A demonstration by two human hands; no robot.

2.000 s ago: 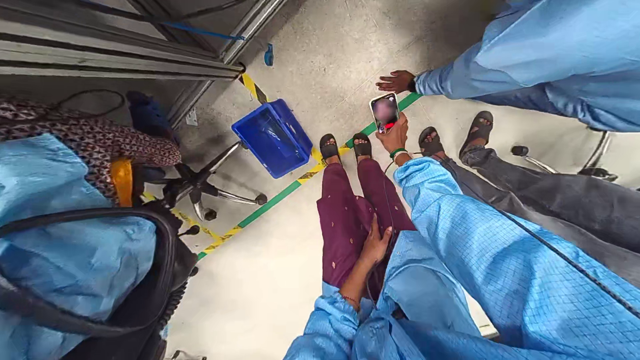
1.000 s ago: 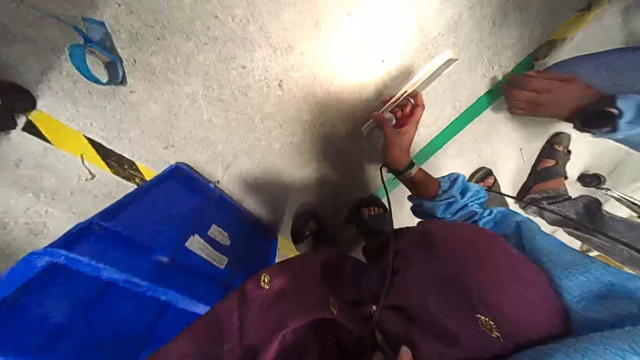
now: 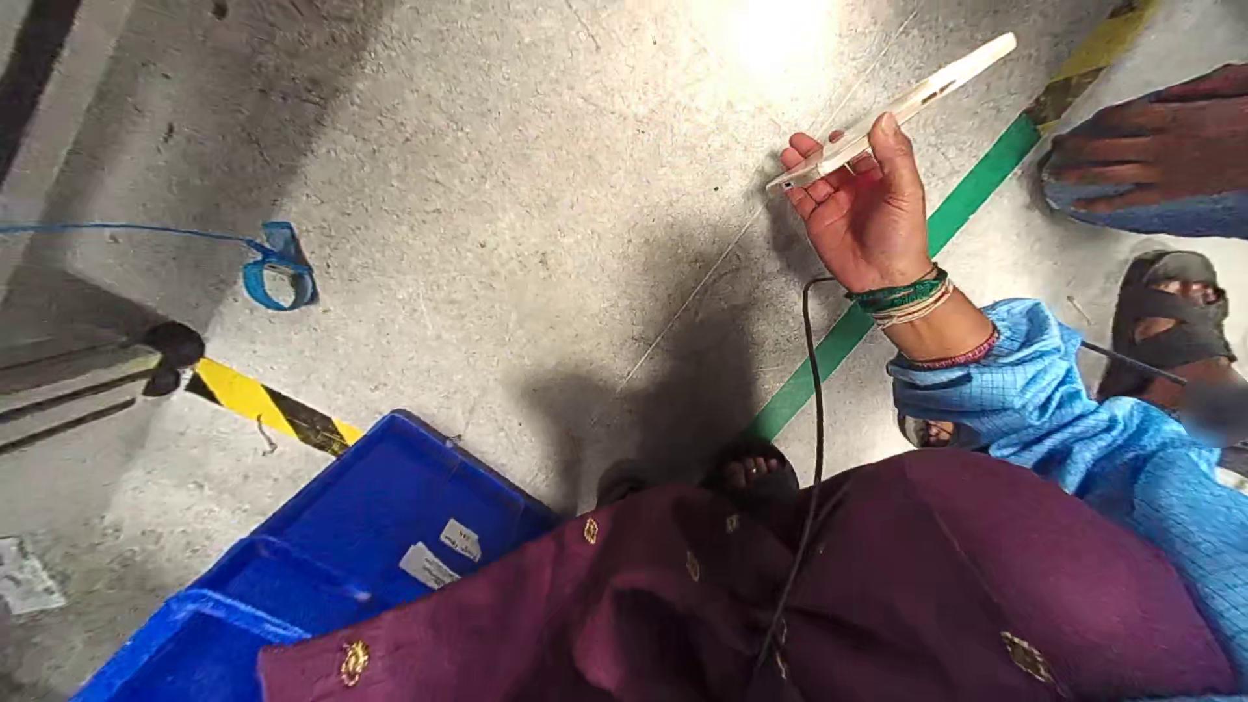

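Observation:
At the upper right, my right hand (image 3: 868,214) holds a smartphone (image 3: 936,88), seen nearly edge-on and tilted up to the right. My thumb lies against one side of it and the fingertips against its lower end. The palm is turned toward the camera. Green and pale bands (image 3: 902,297) circle the wrist below a blue checked sleeve (image 3: 1033,390). From beside the wrist a thin black cable (image 3: 817,409) runs down over maroon cloth (image 3: 877,585) with gold motifs. My left hand is out of view.
A blue plastic bin (image 3: 341,517) with white labels stands at lower left. A blue strap loop (image 3: 283,268) lies on the floor near a dark caster (image 3: 175,346). Green tape (image 3: 975,185) and yellow-black tape (image 3: 283,409) mark the floor. Another person's hand (image 3: 1150,156) and sandalled foot (image 3: 1170,302) are at right.
The phone's screen faced the camera two seconds ago; now the phone shows edge-on. My left hand, on my thigh in the oldest frame, has left view. The view has moved much nearer the floor.

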